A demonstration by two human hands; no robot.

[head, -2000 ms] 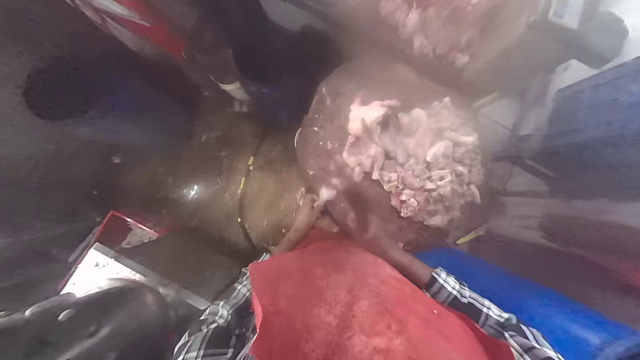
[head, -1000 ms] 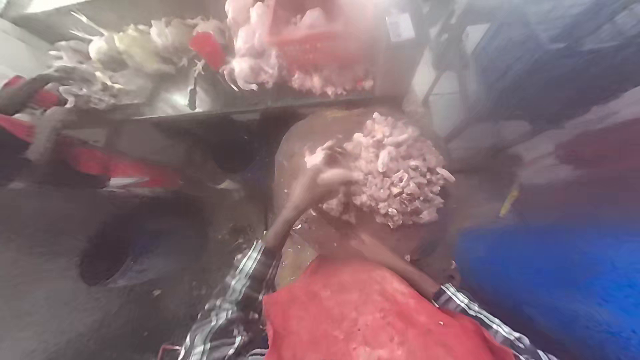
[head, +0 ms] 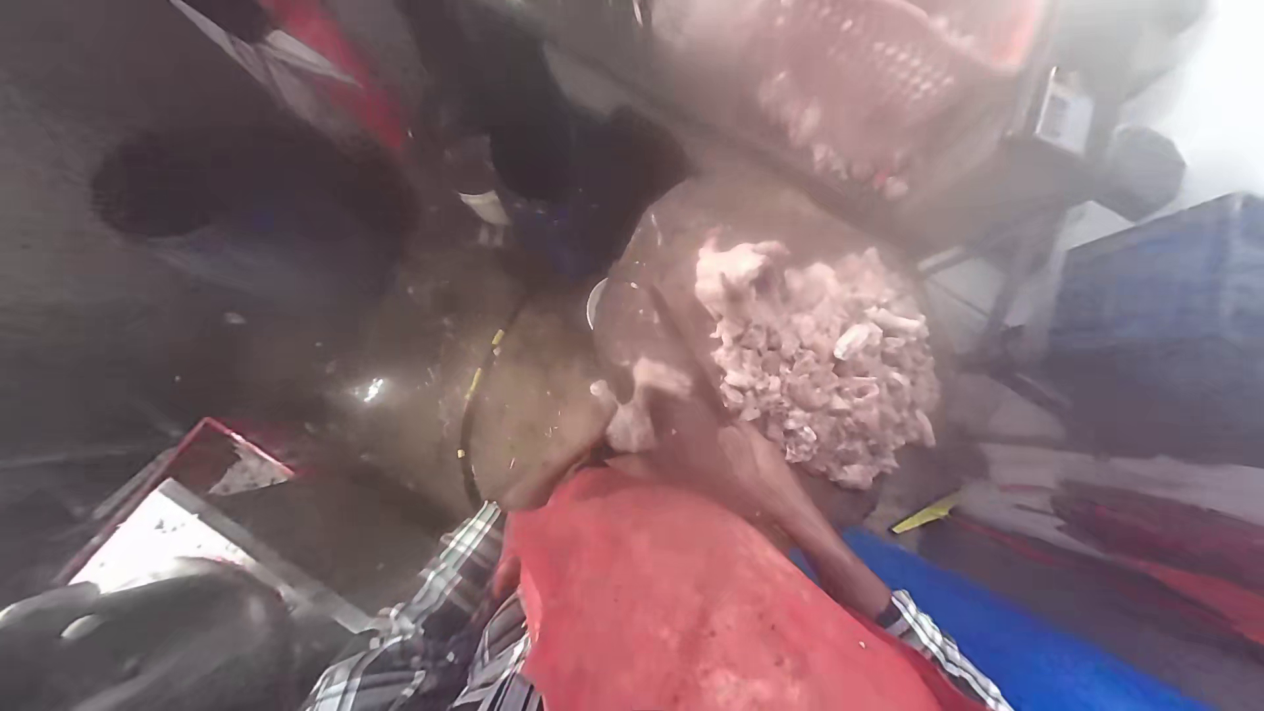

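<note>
A heap of cut raw chicken (head: 820, 365) lies on a round chopping block (head: 681, 237), mostly over its right half. Close to the front left edge of the block, beside my red apron, a separate pale piece of raw chicken (head: 632, 425) is at my left hand (head: 600, 452), whose fingers are mostly hidden. My right hand (head: 726, 434) is low over the block, left of the heap, and blurred. A dark straight edge, perhaps of a blade, runs up and left from it; the grip itself is unclear.
Beyond the block, a pink-red plastic basket (head: 889, 59) stands on a table with more raw meat. A blue container (head: 1165, 286) is at the right, a blue surface (head: 987, 612) at lower right. On the wet floor at left are a dark round tub (head: 257, 197) and a red-edged box (head: 212, 430).
My left hand has moved from the heap's left side back towards my apron. The heap remains on the block. The view has swung considerably.
</note>
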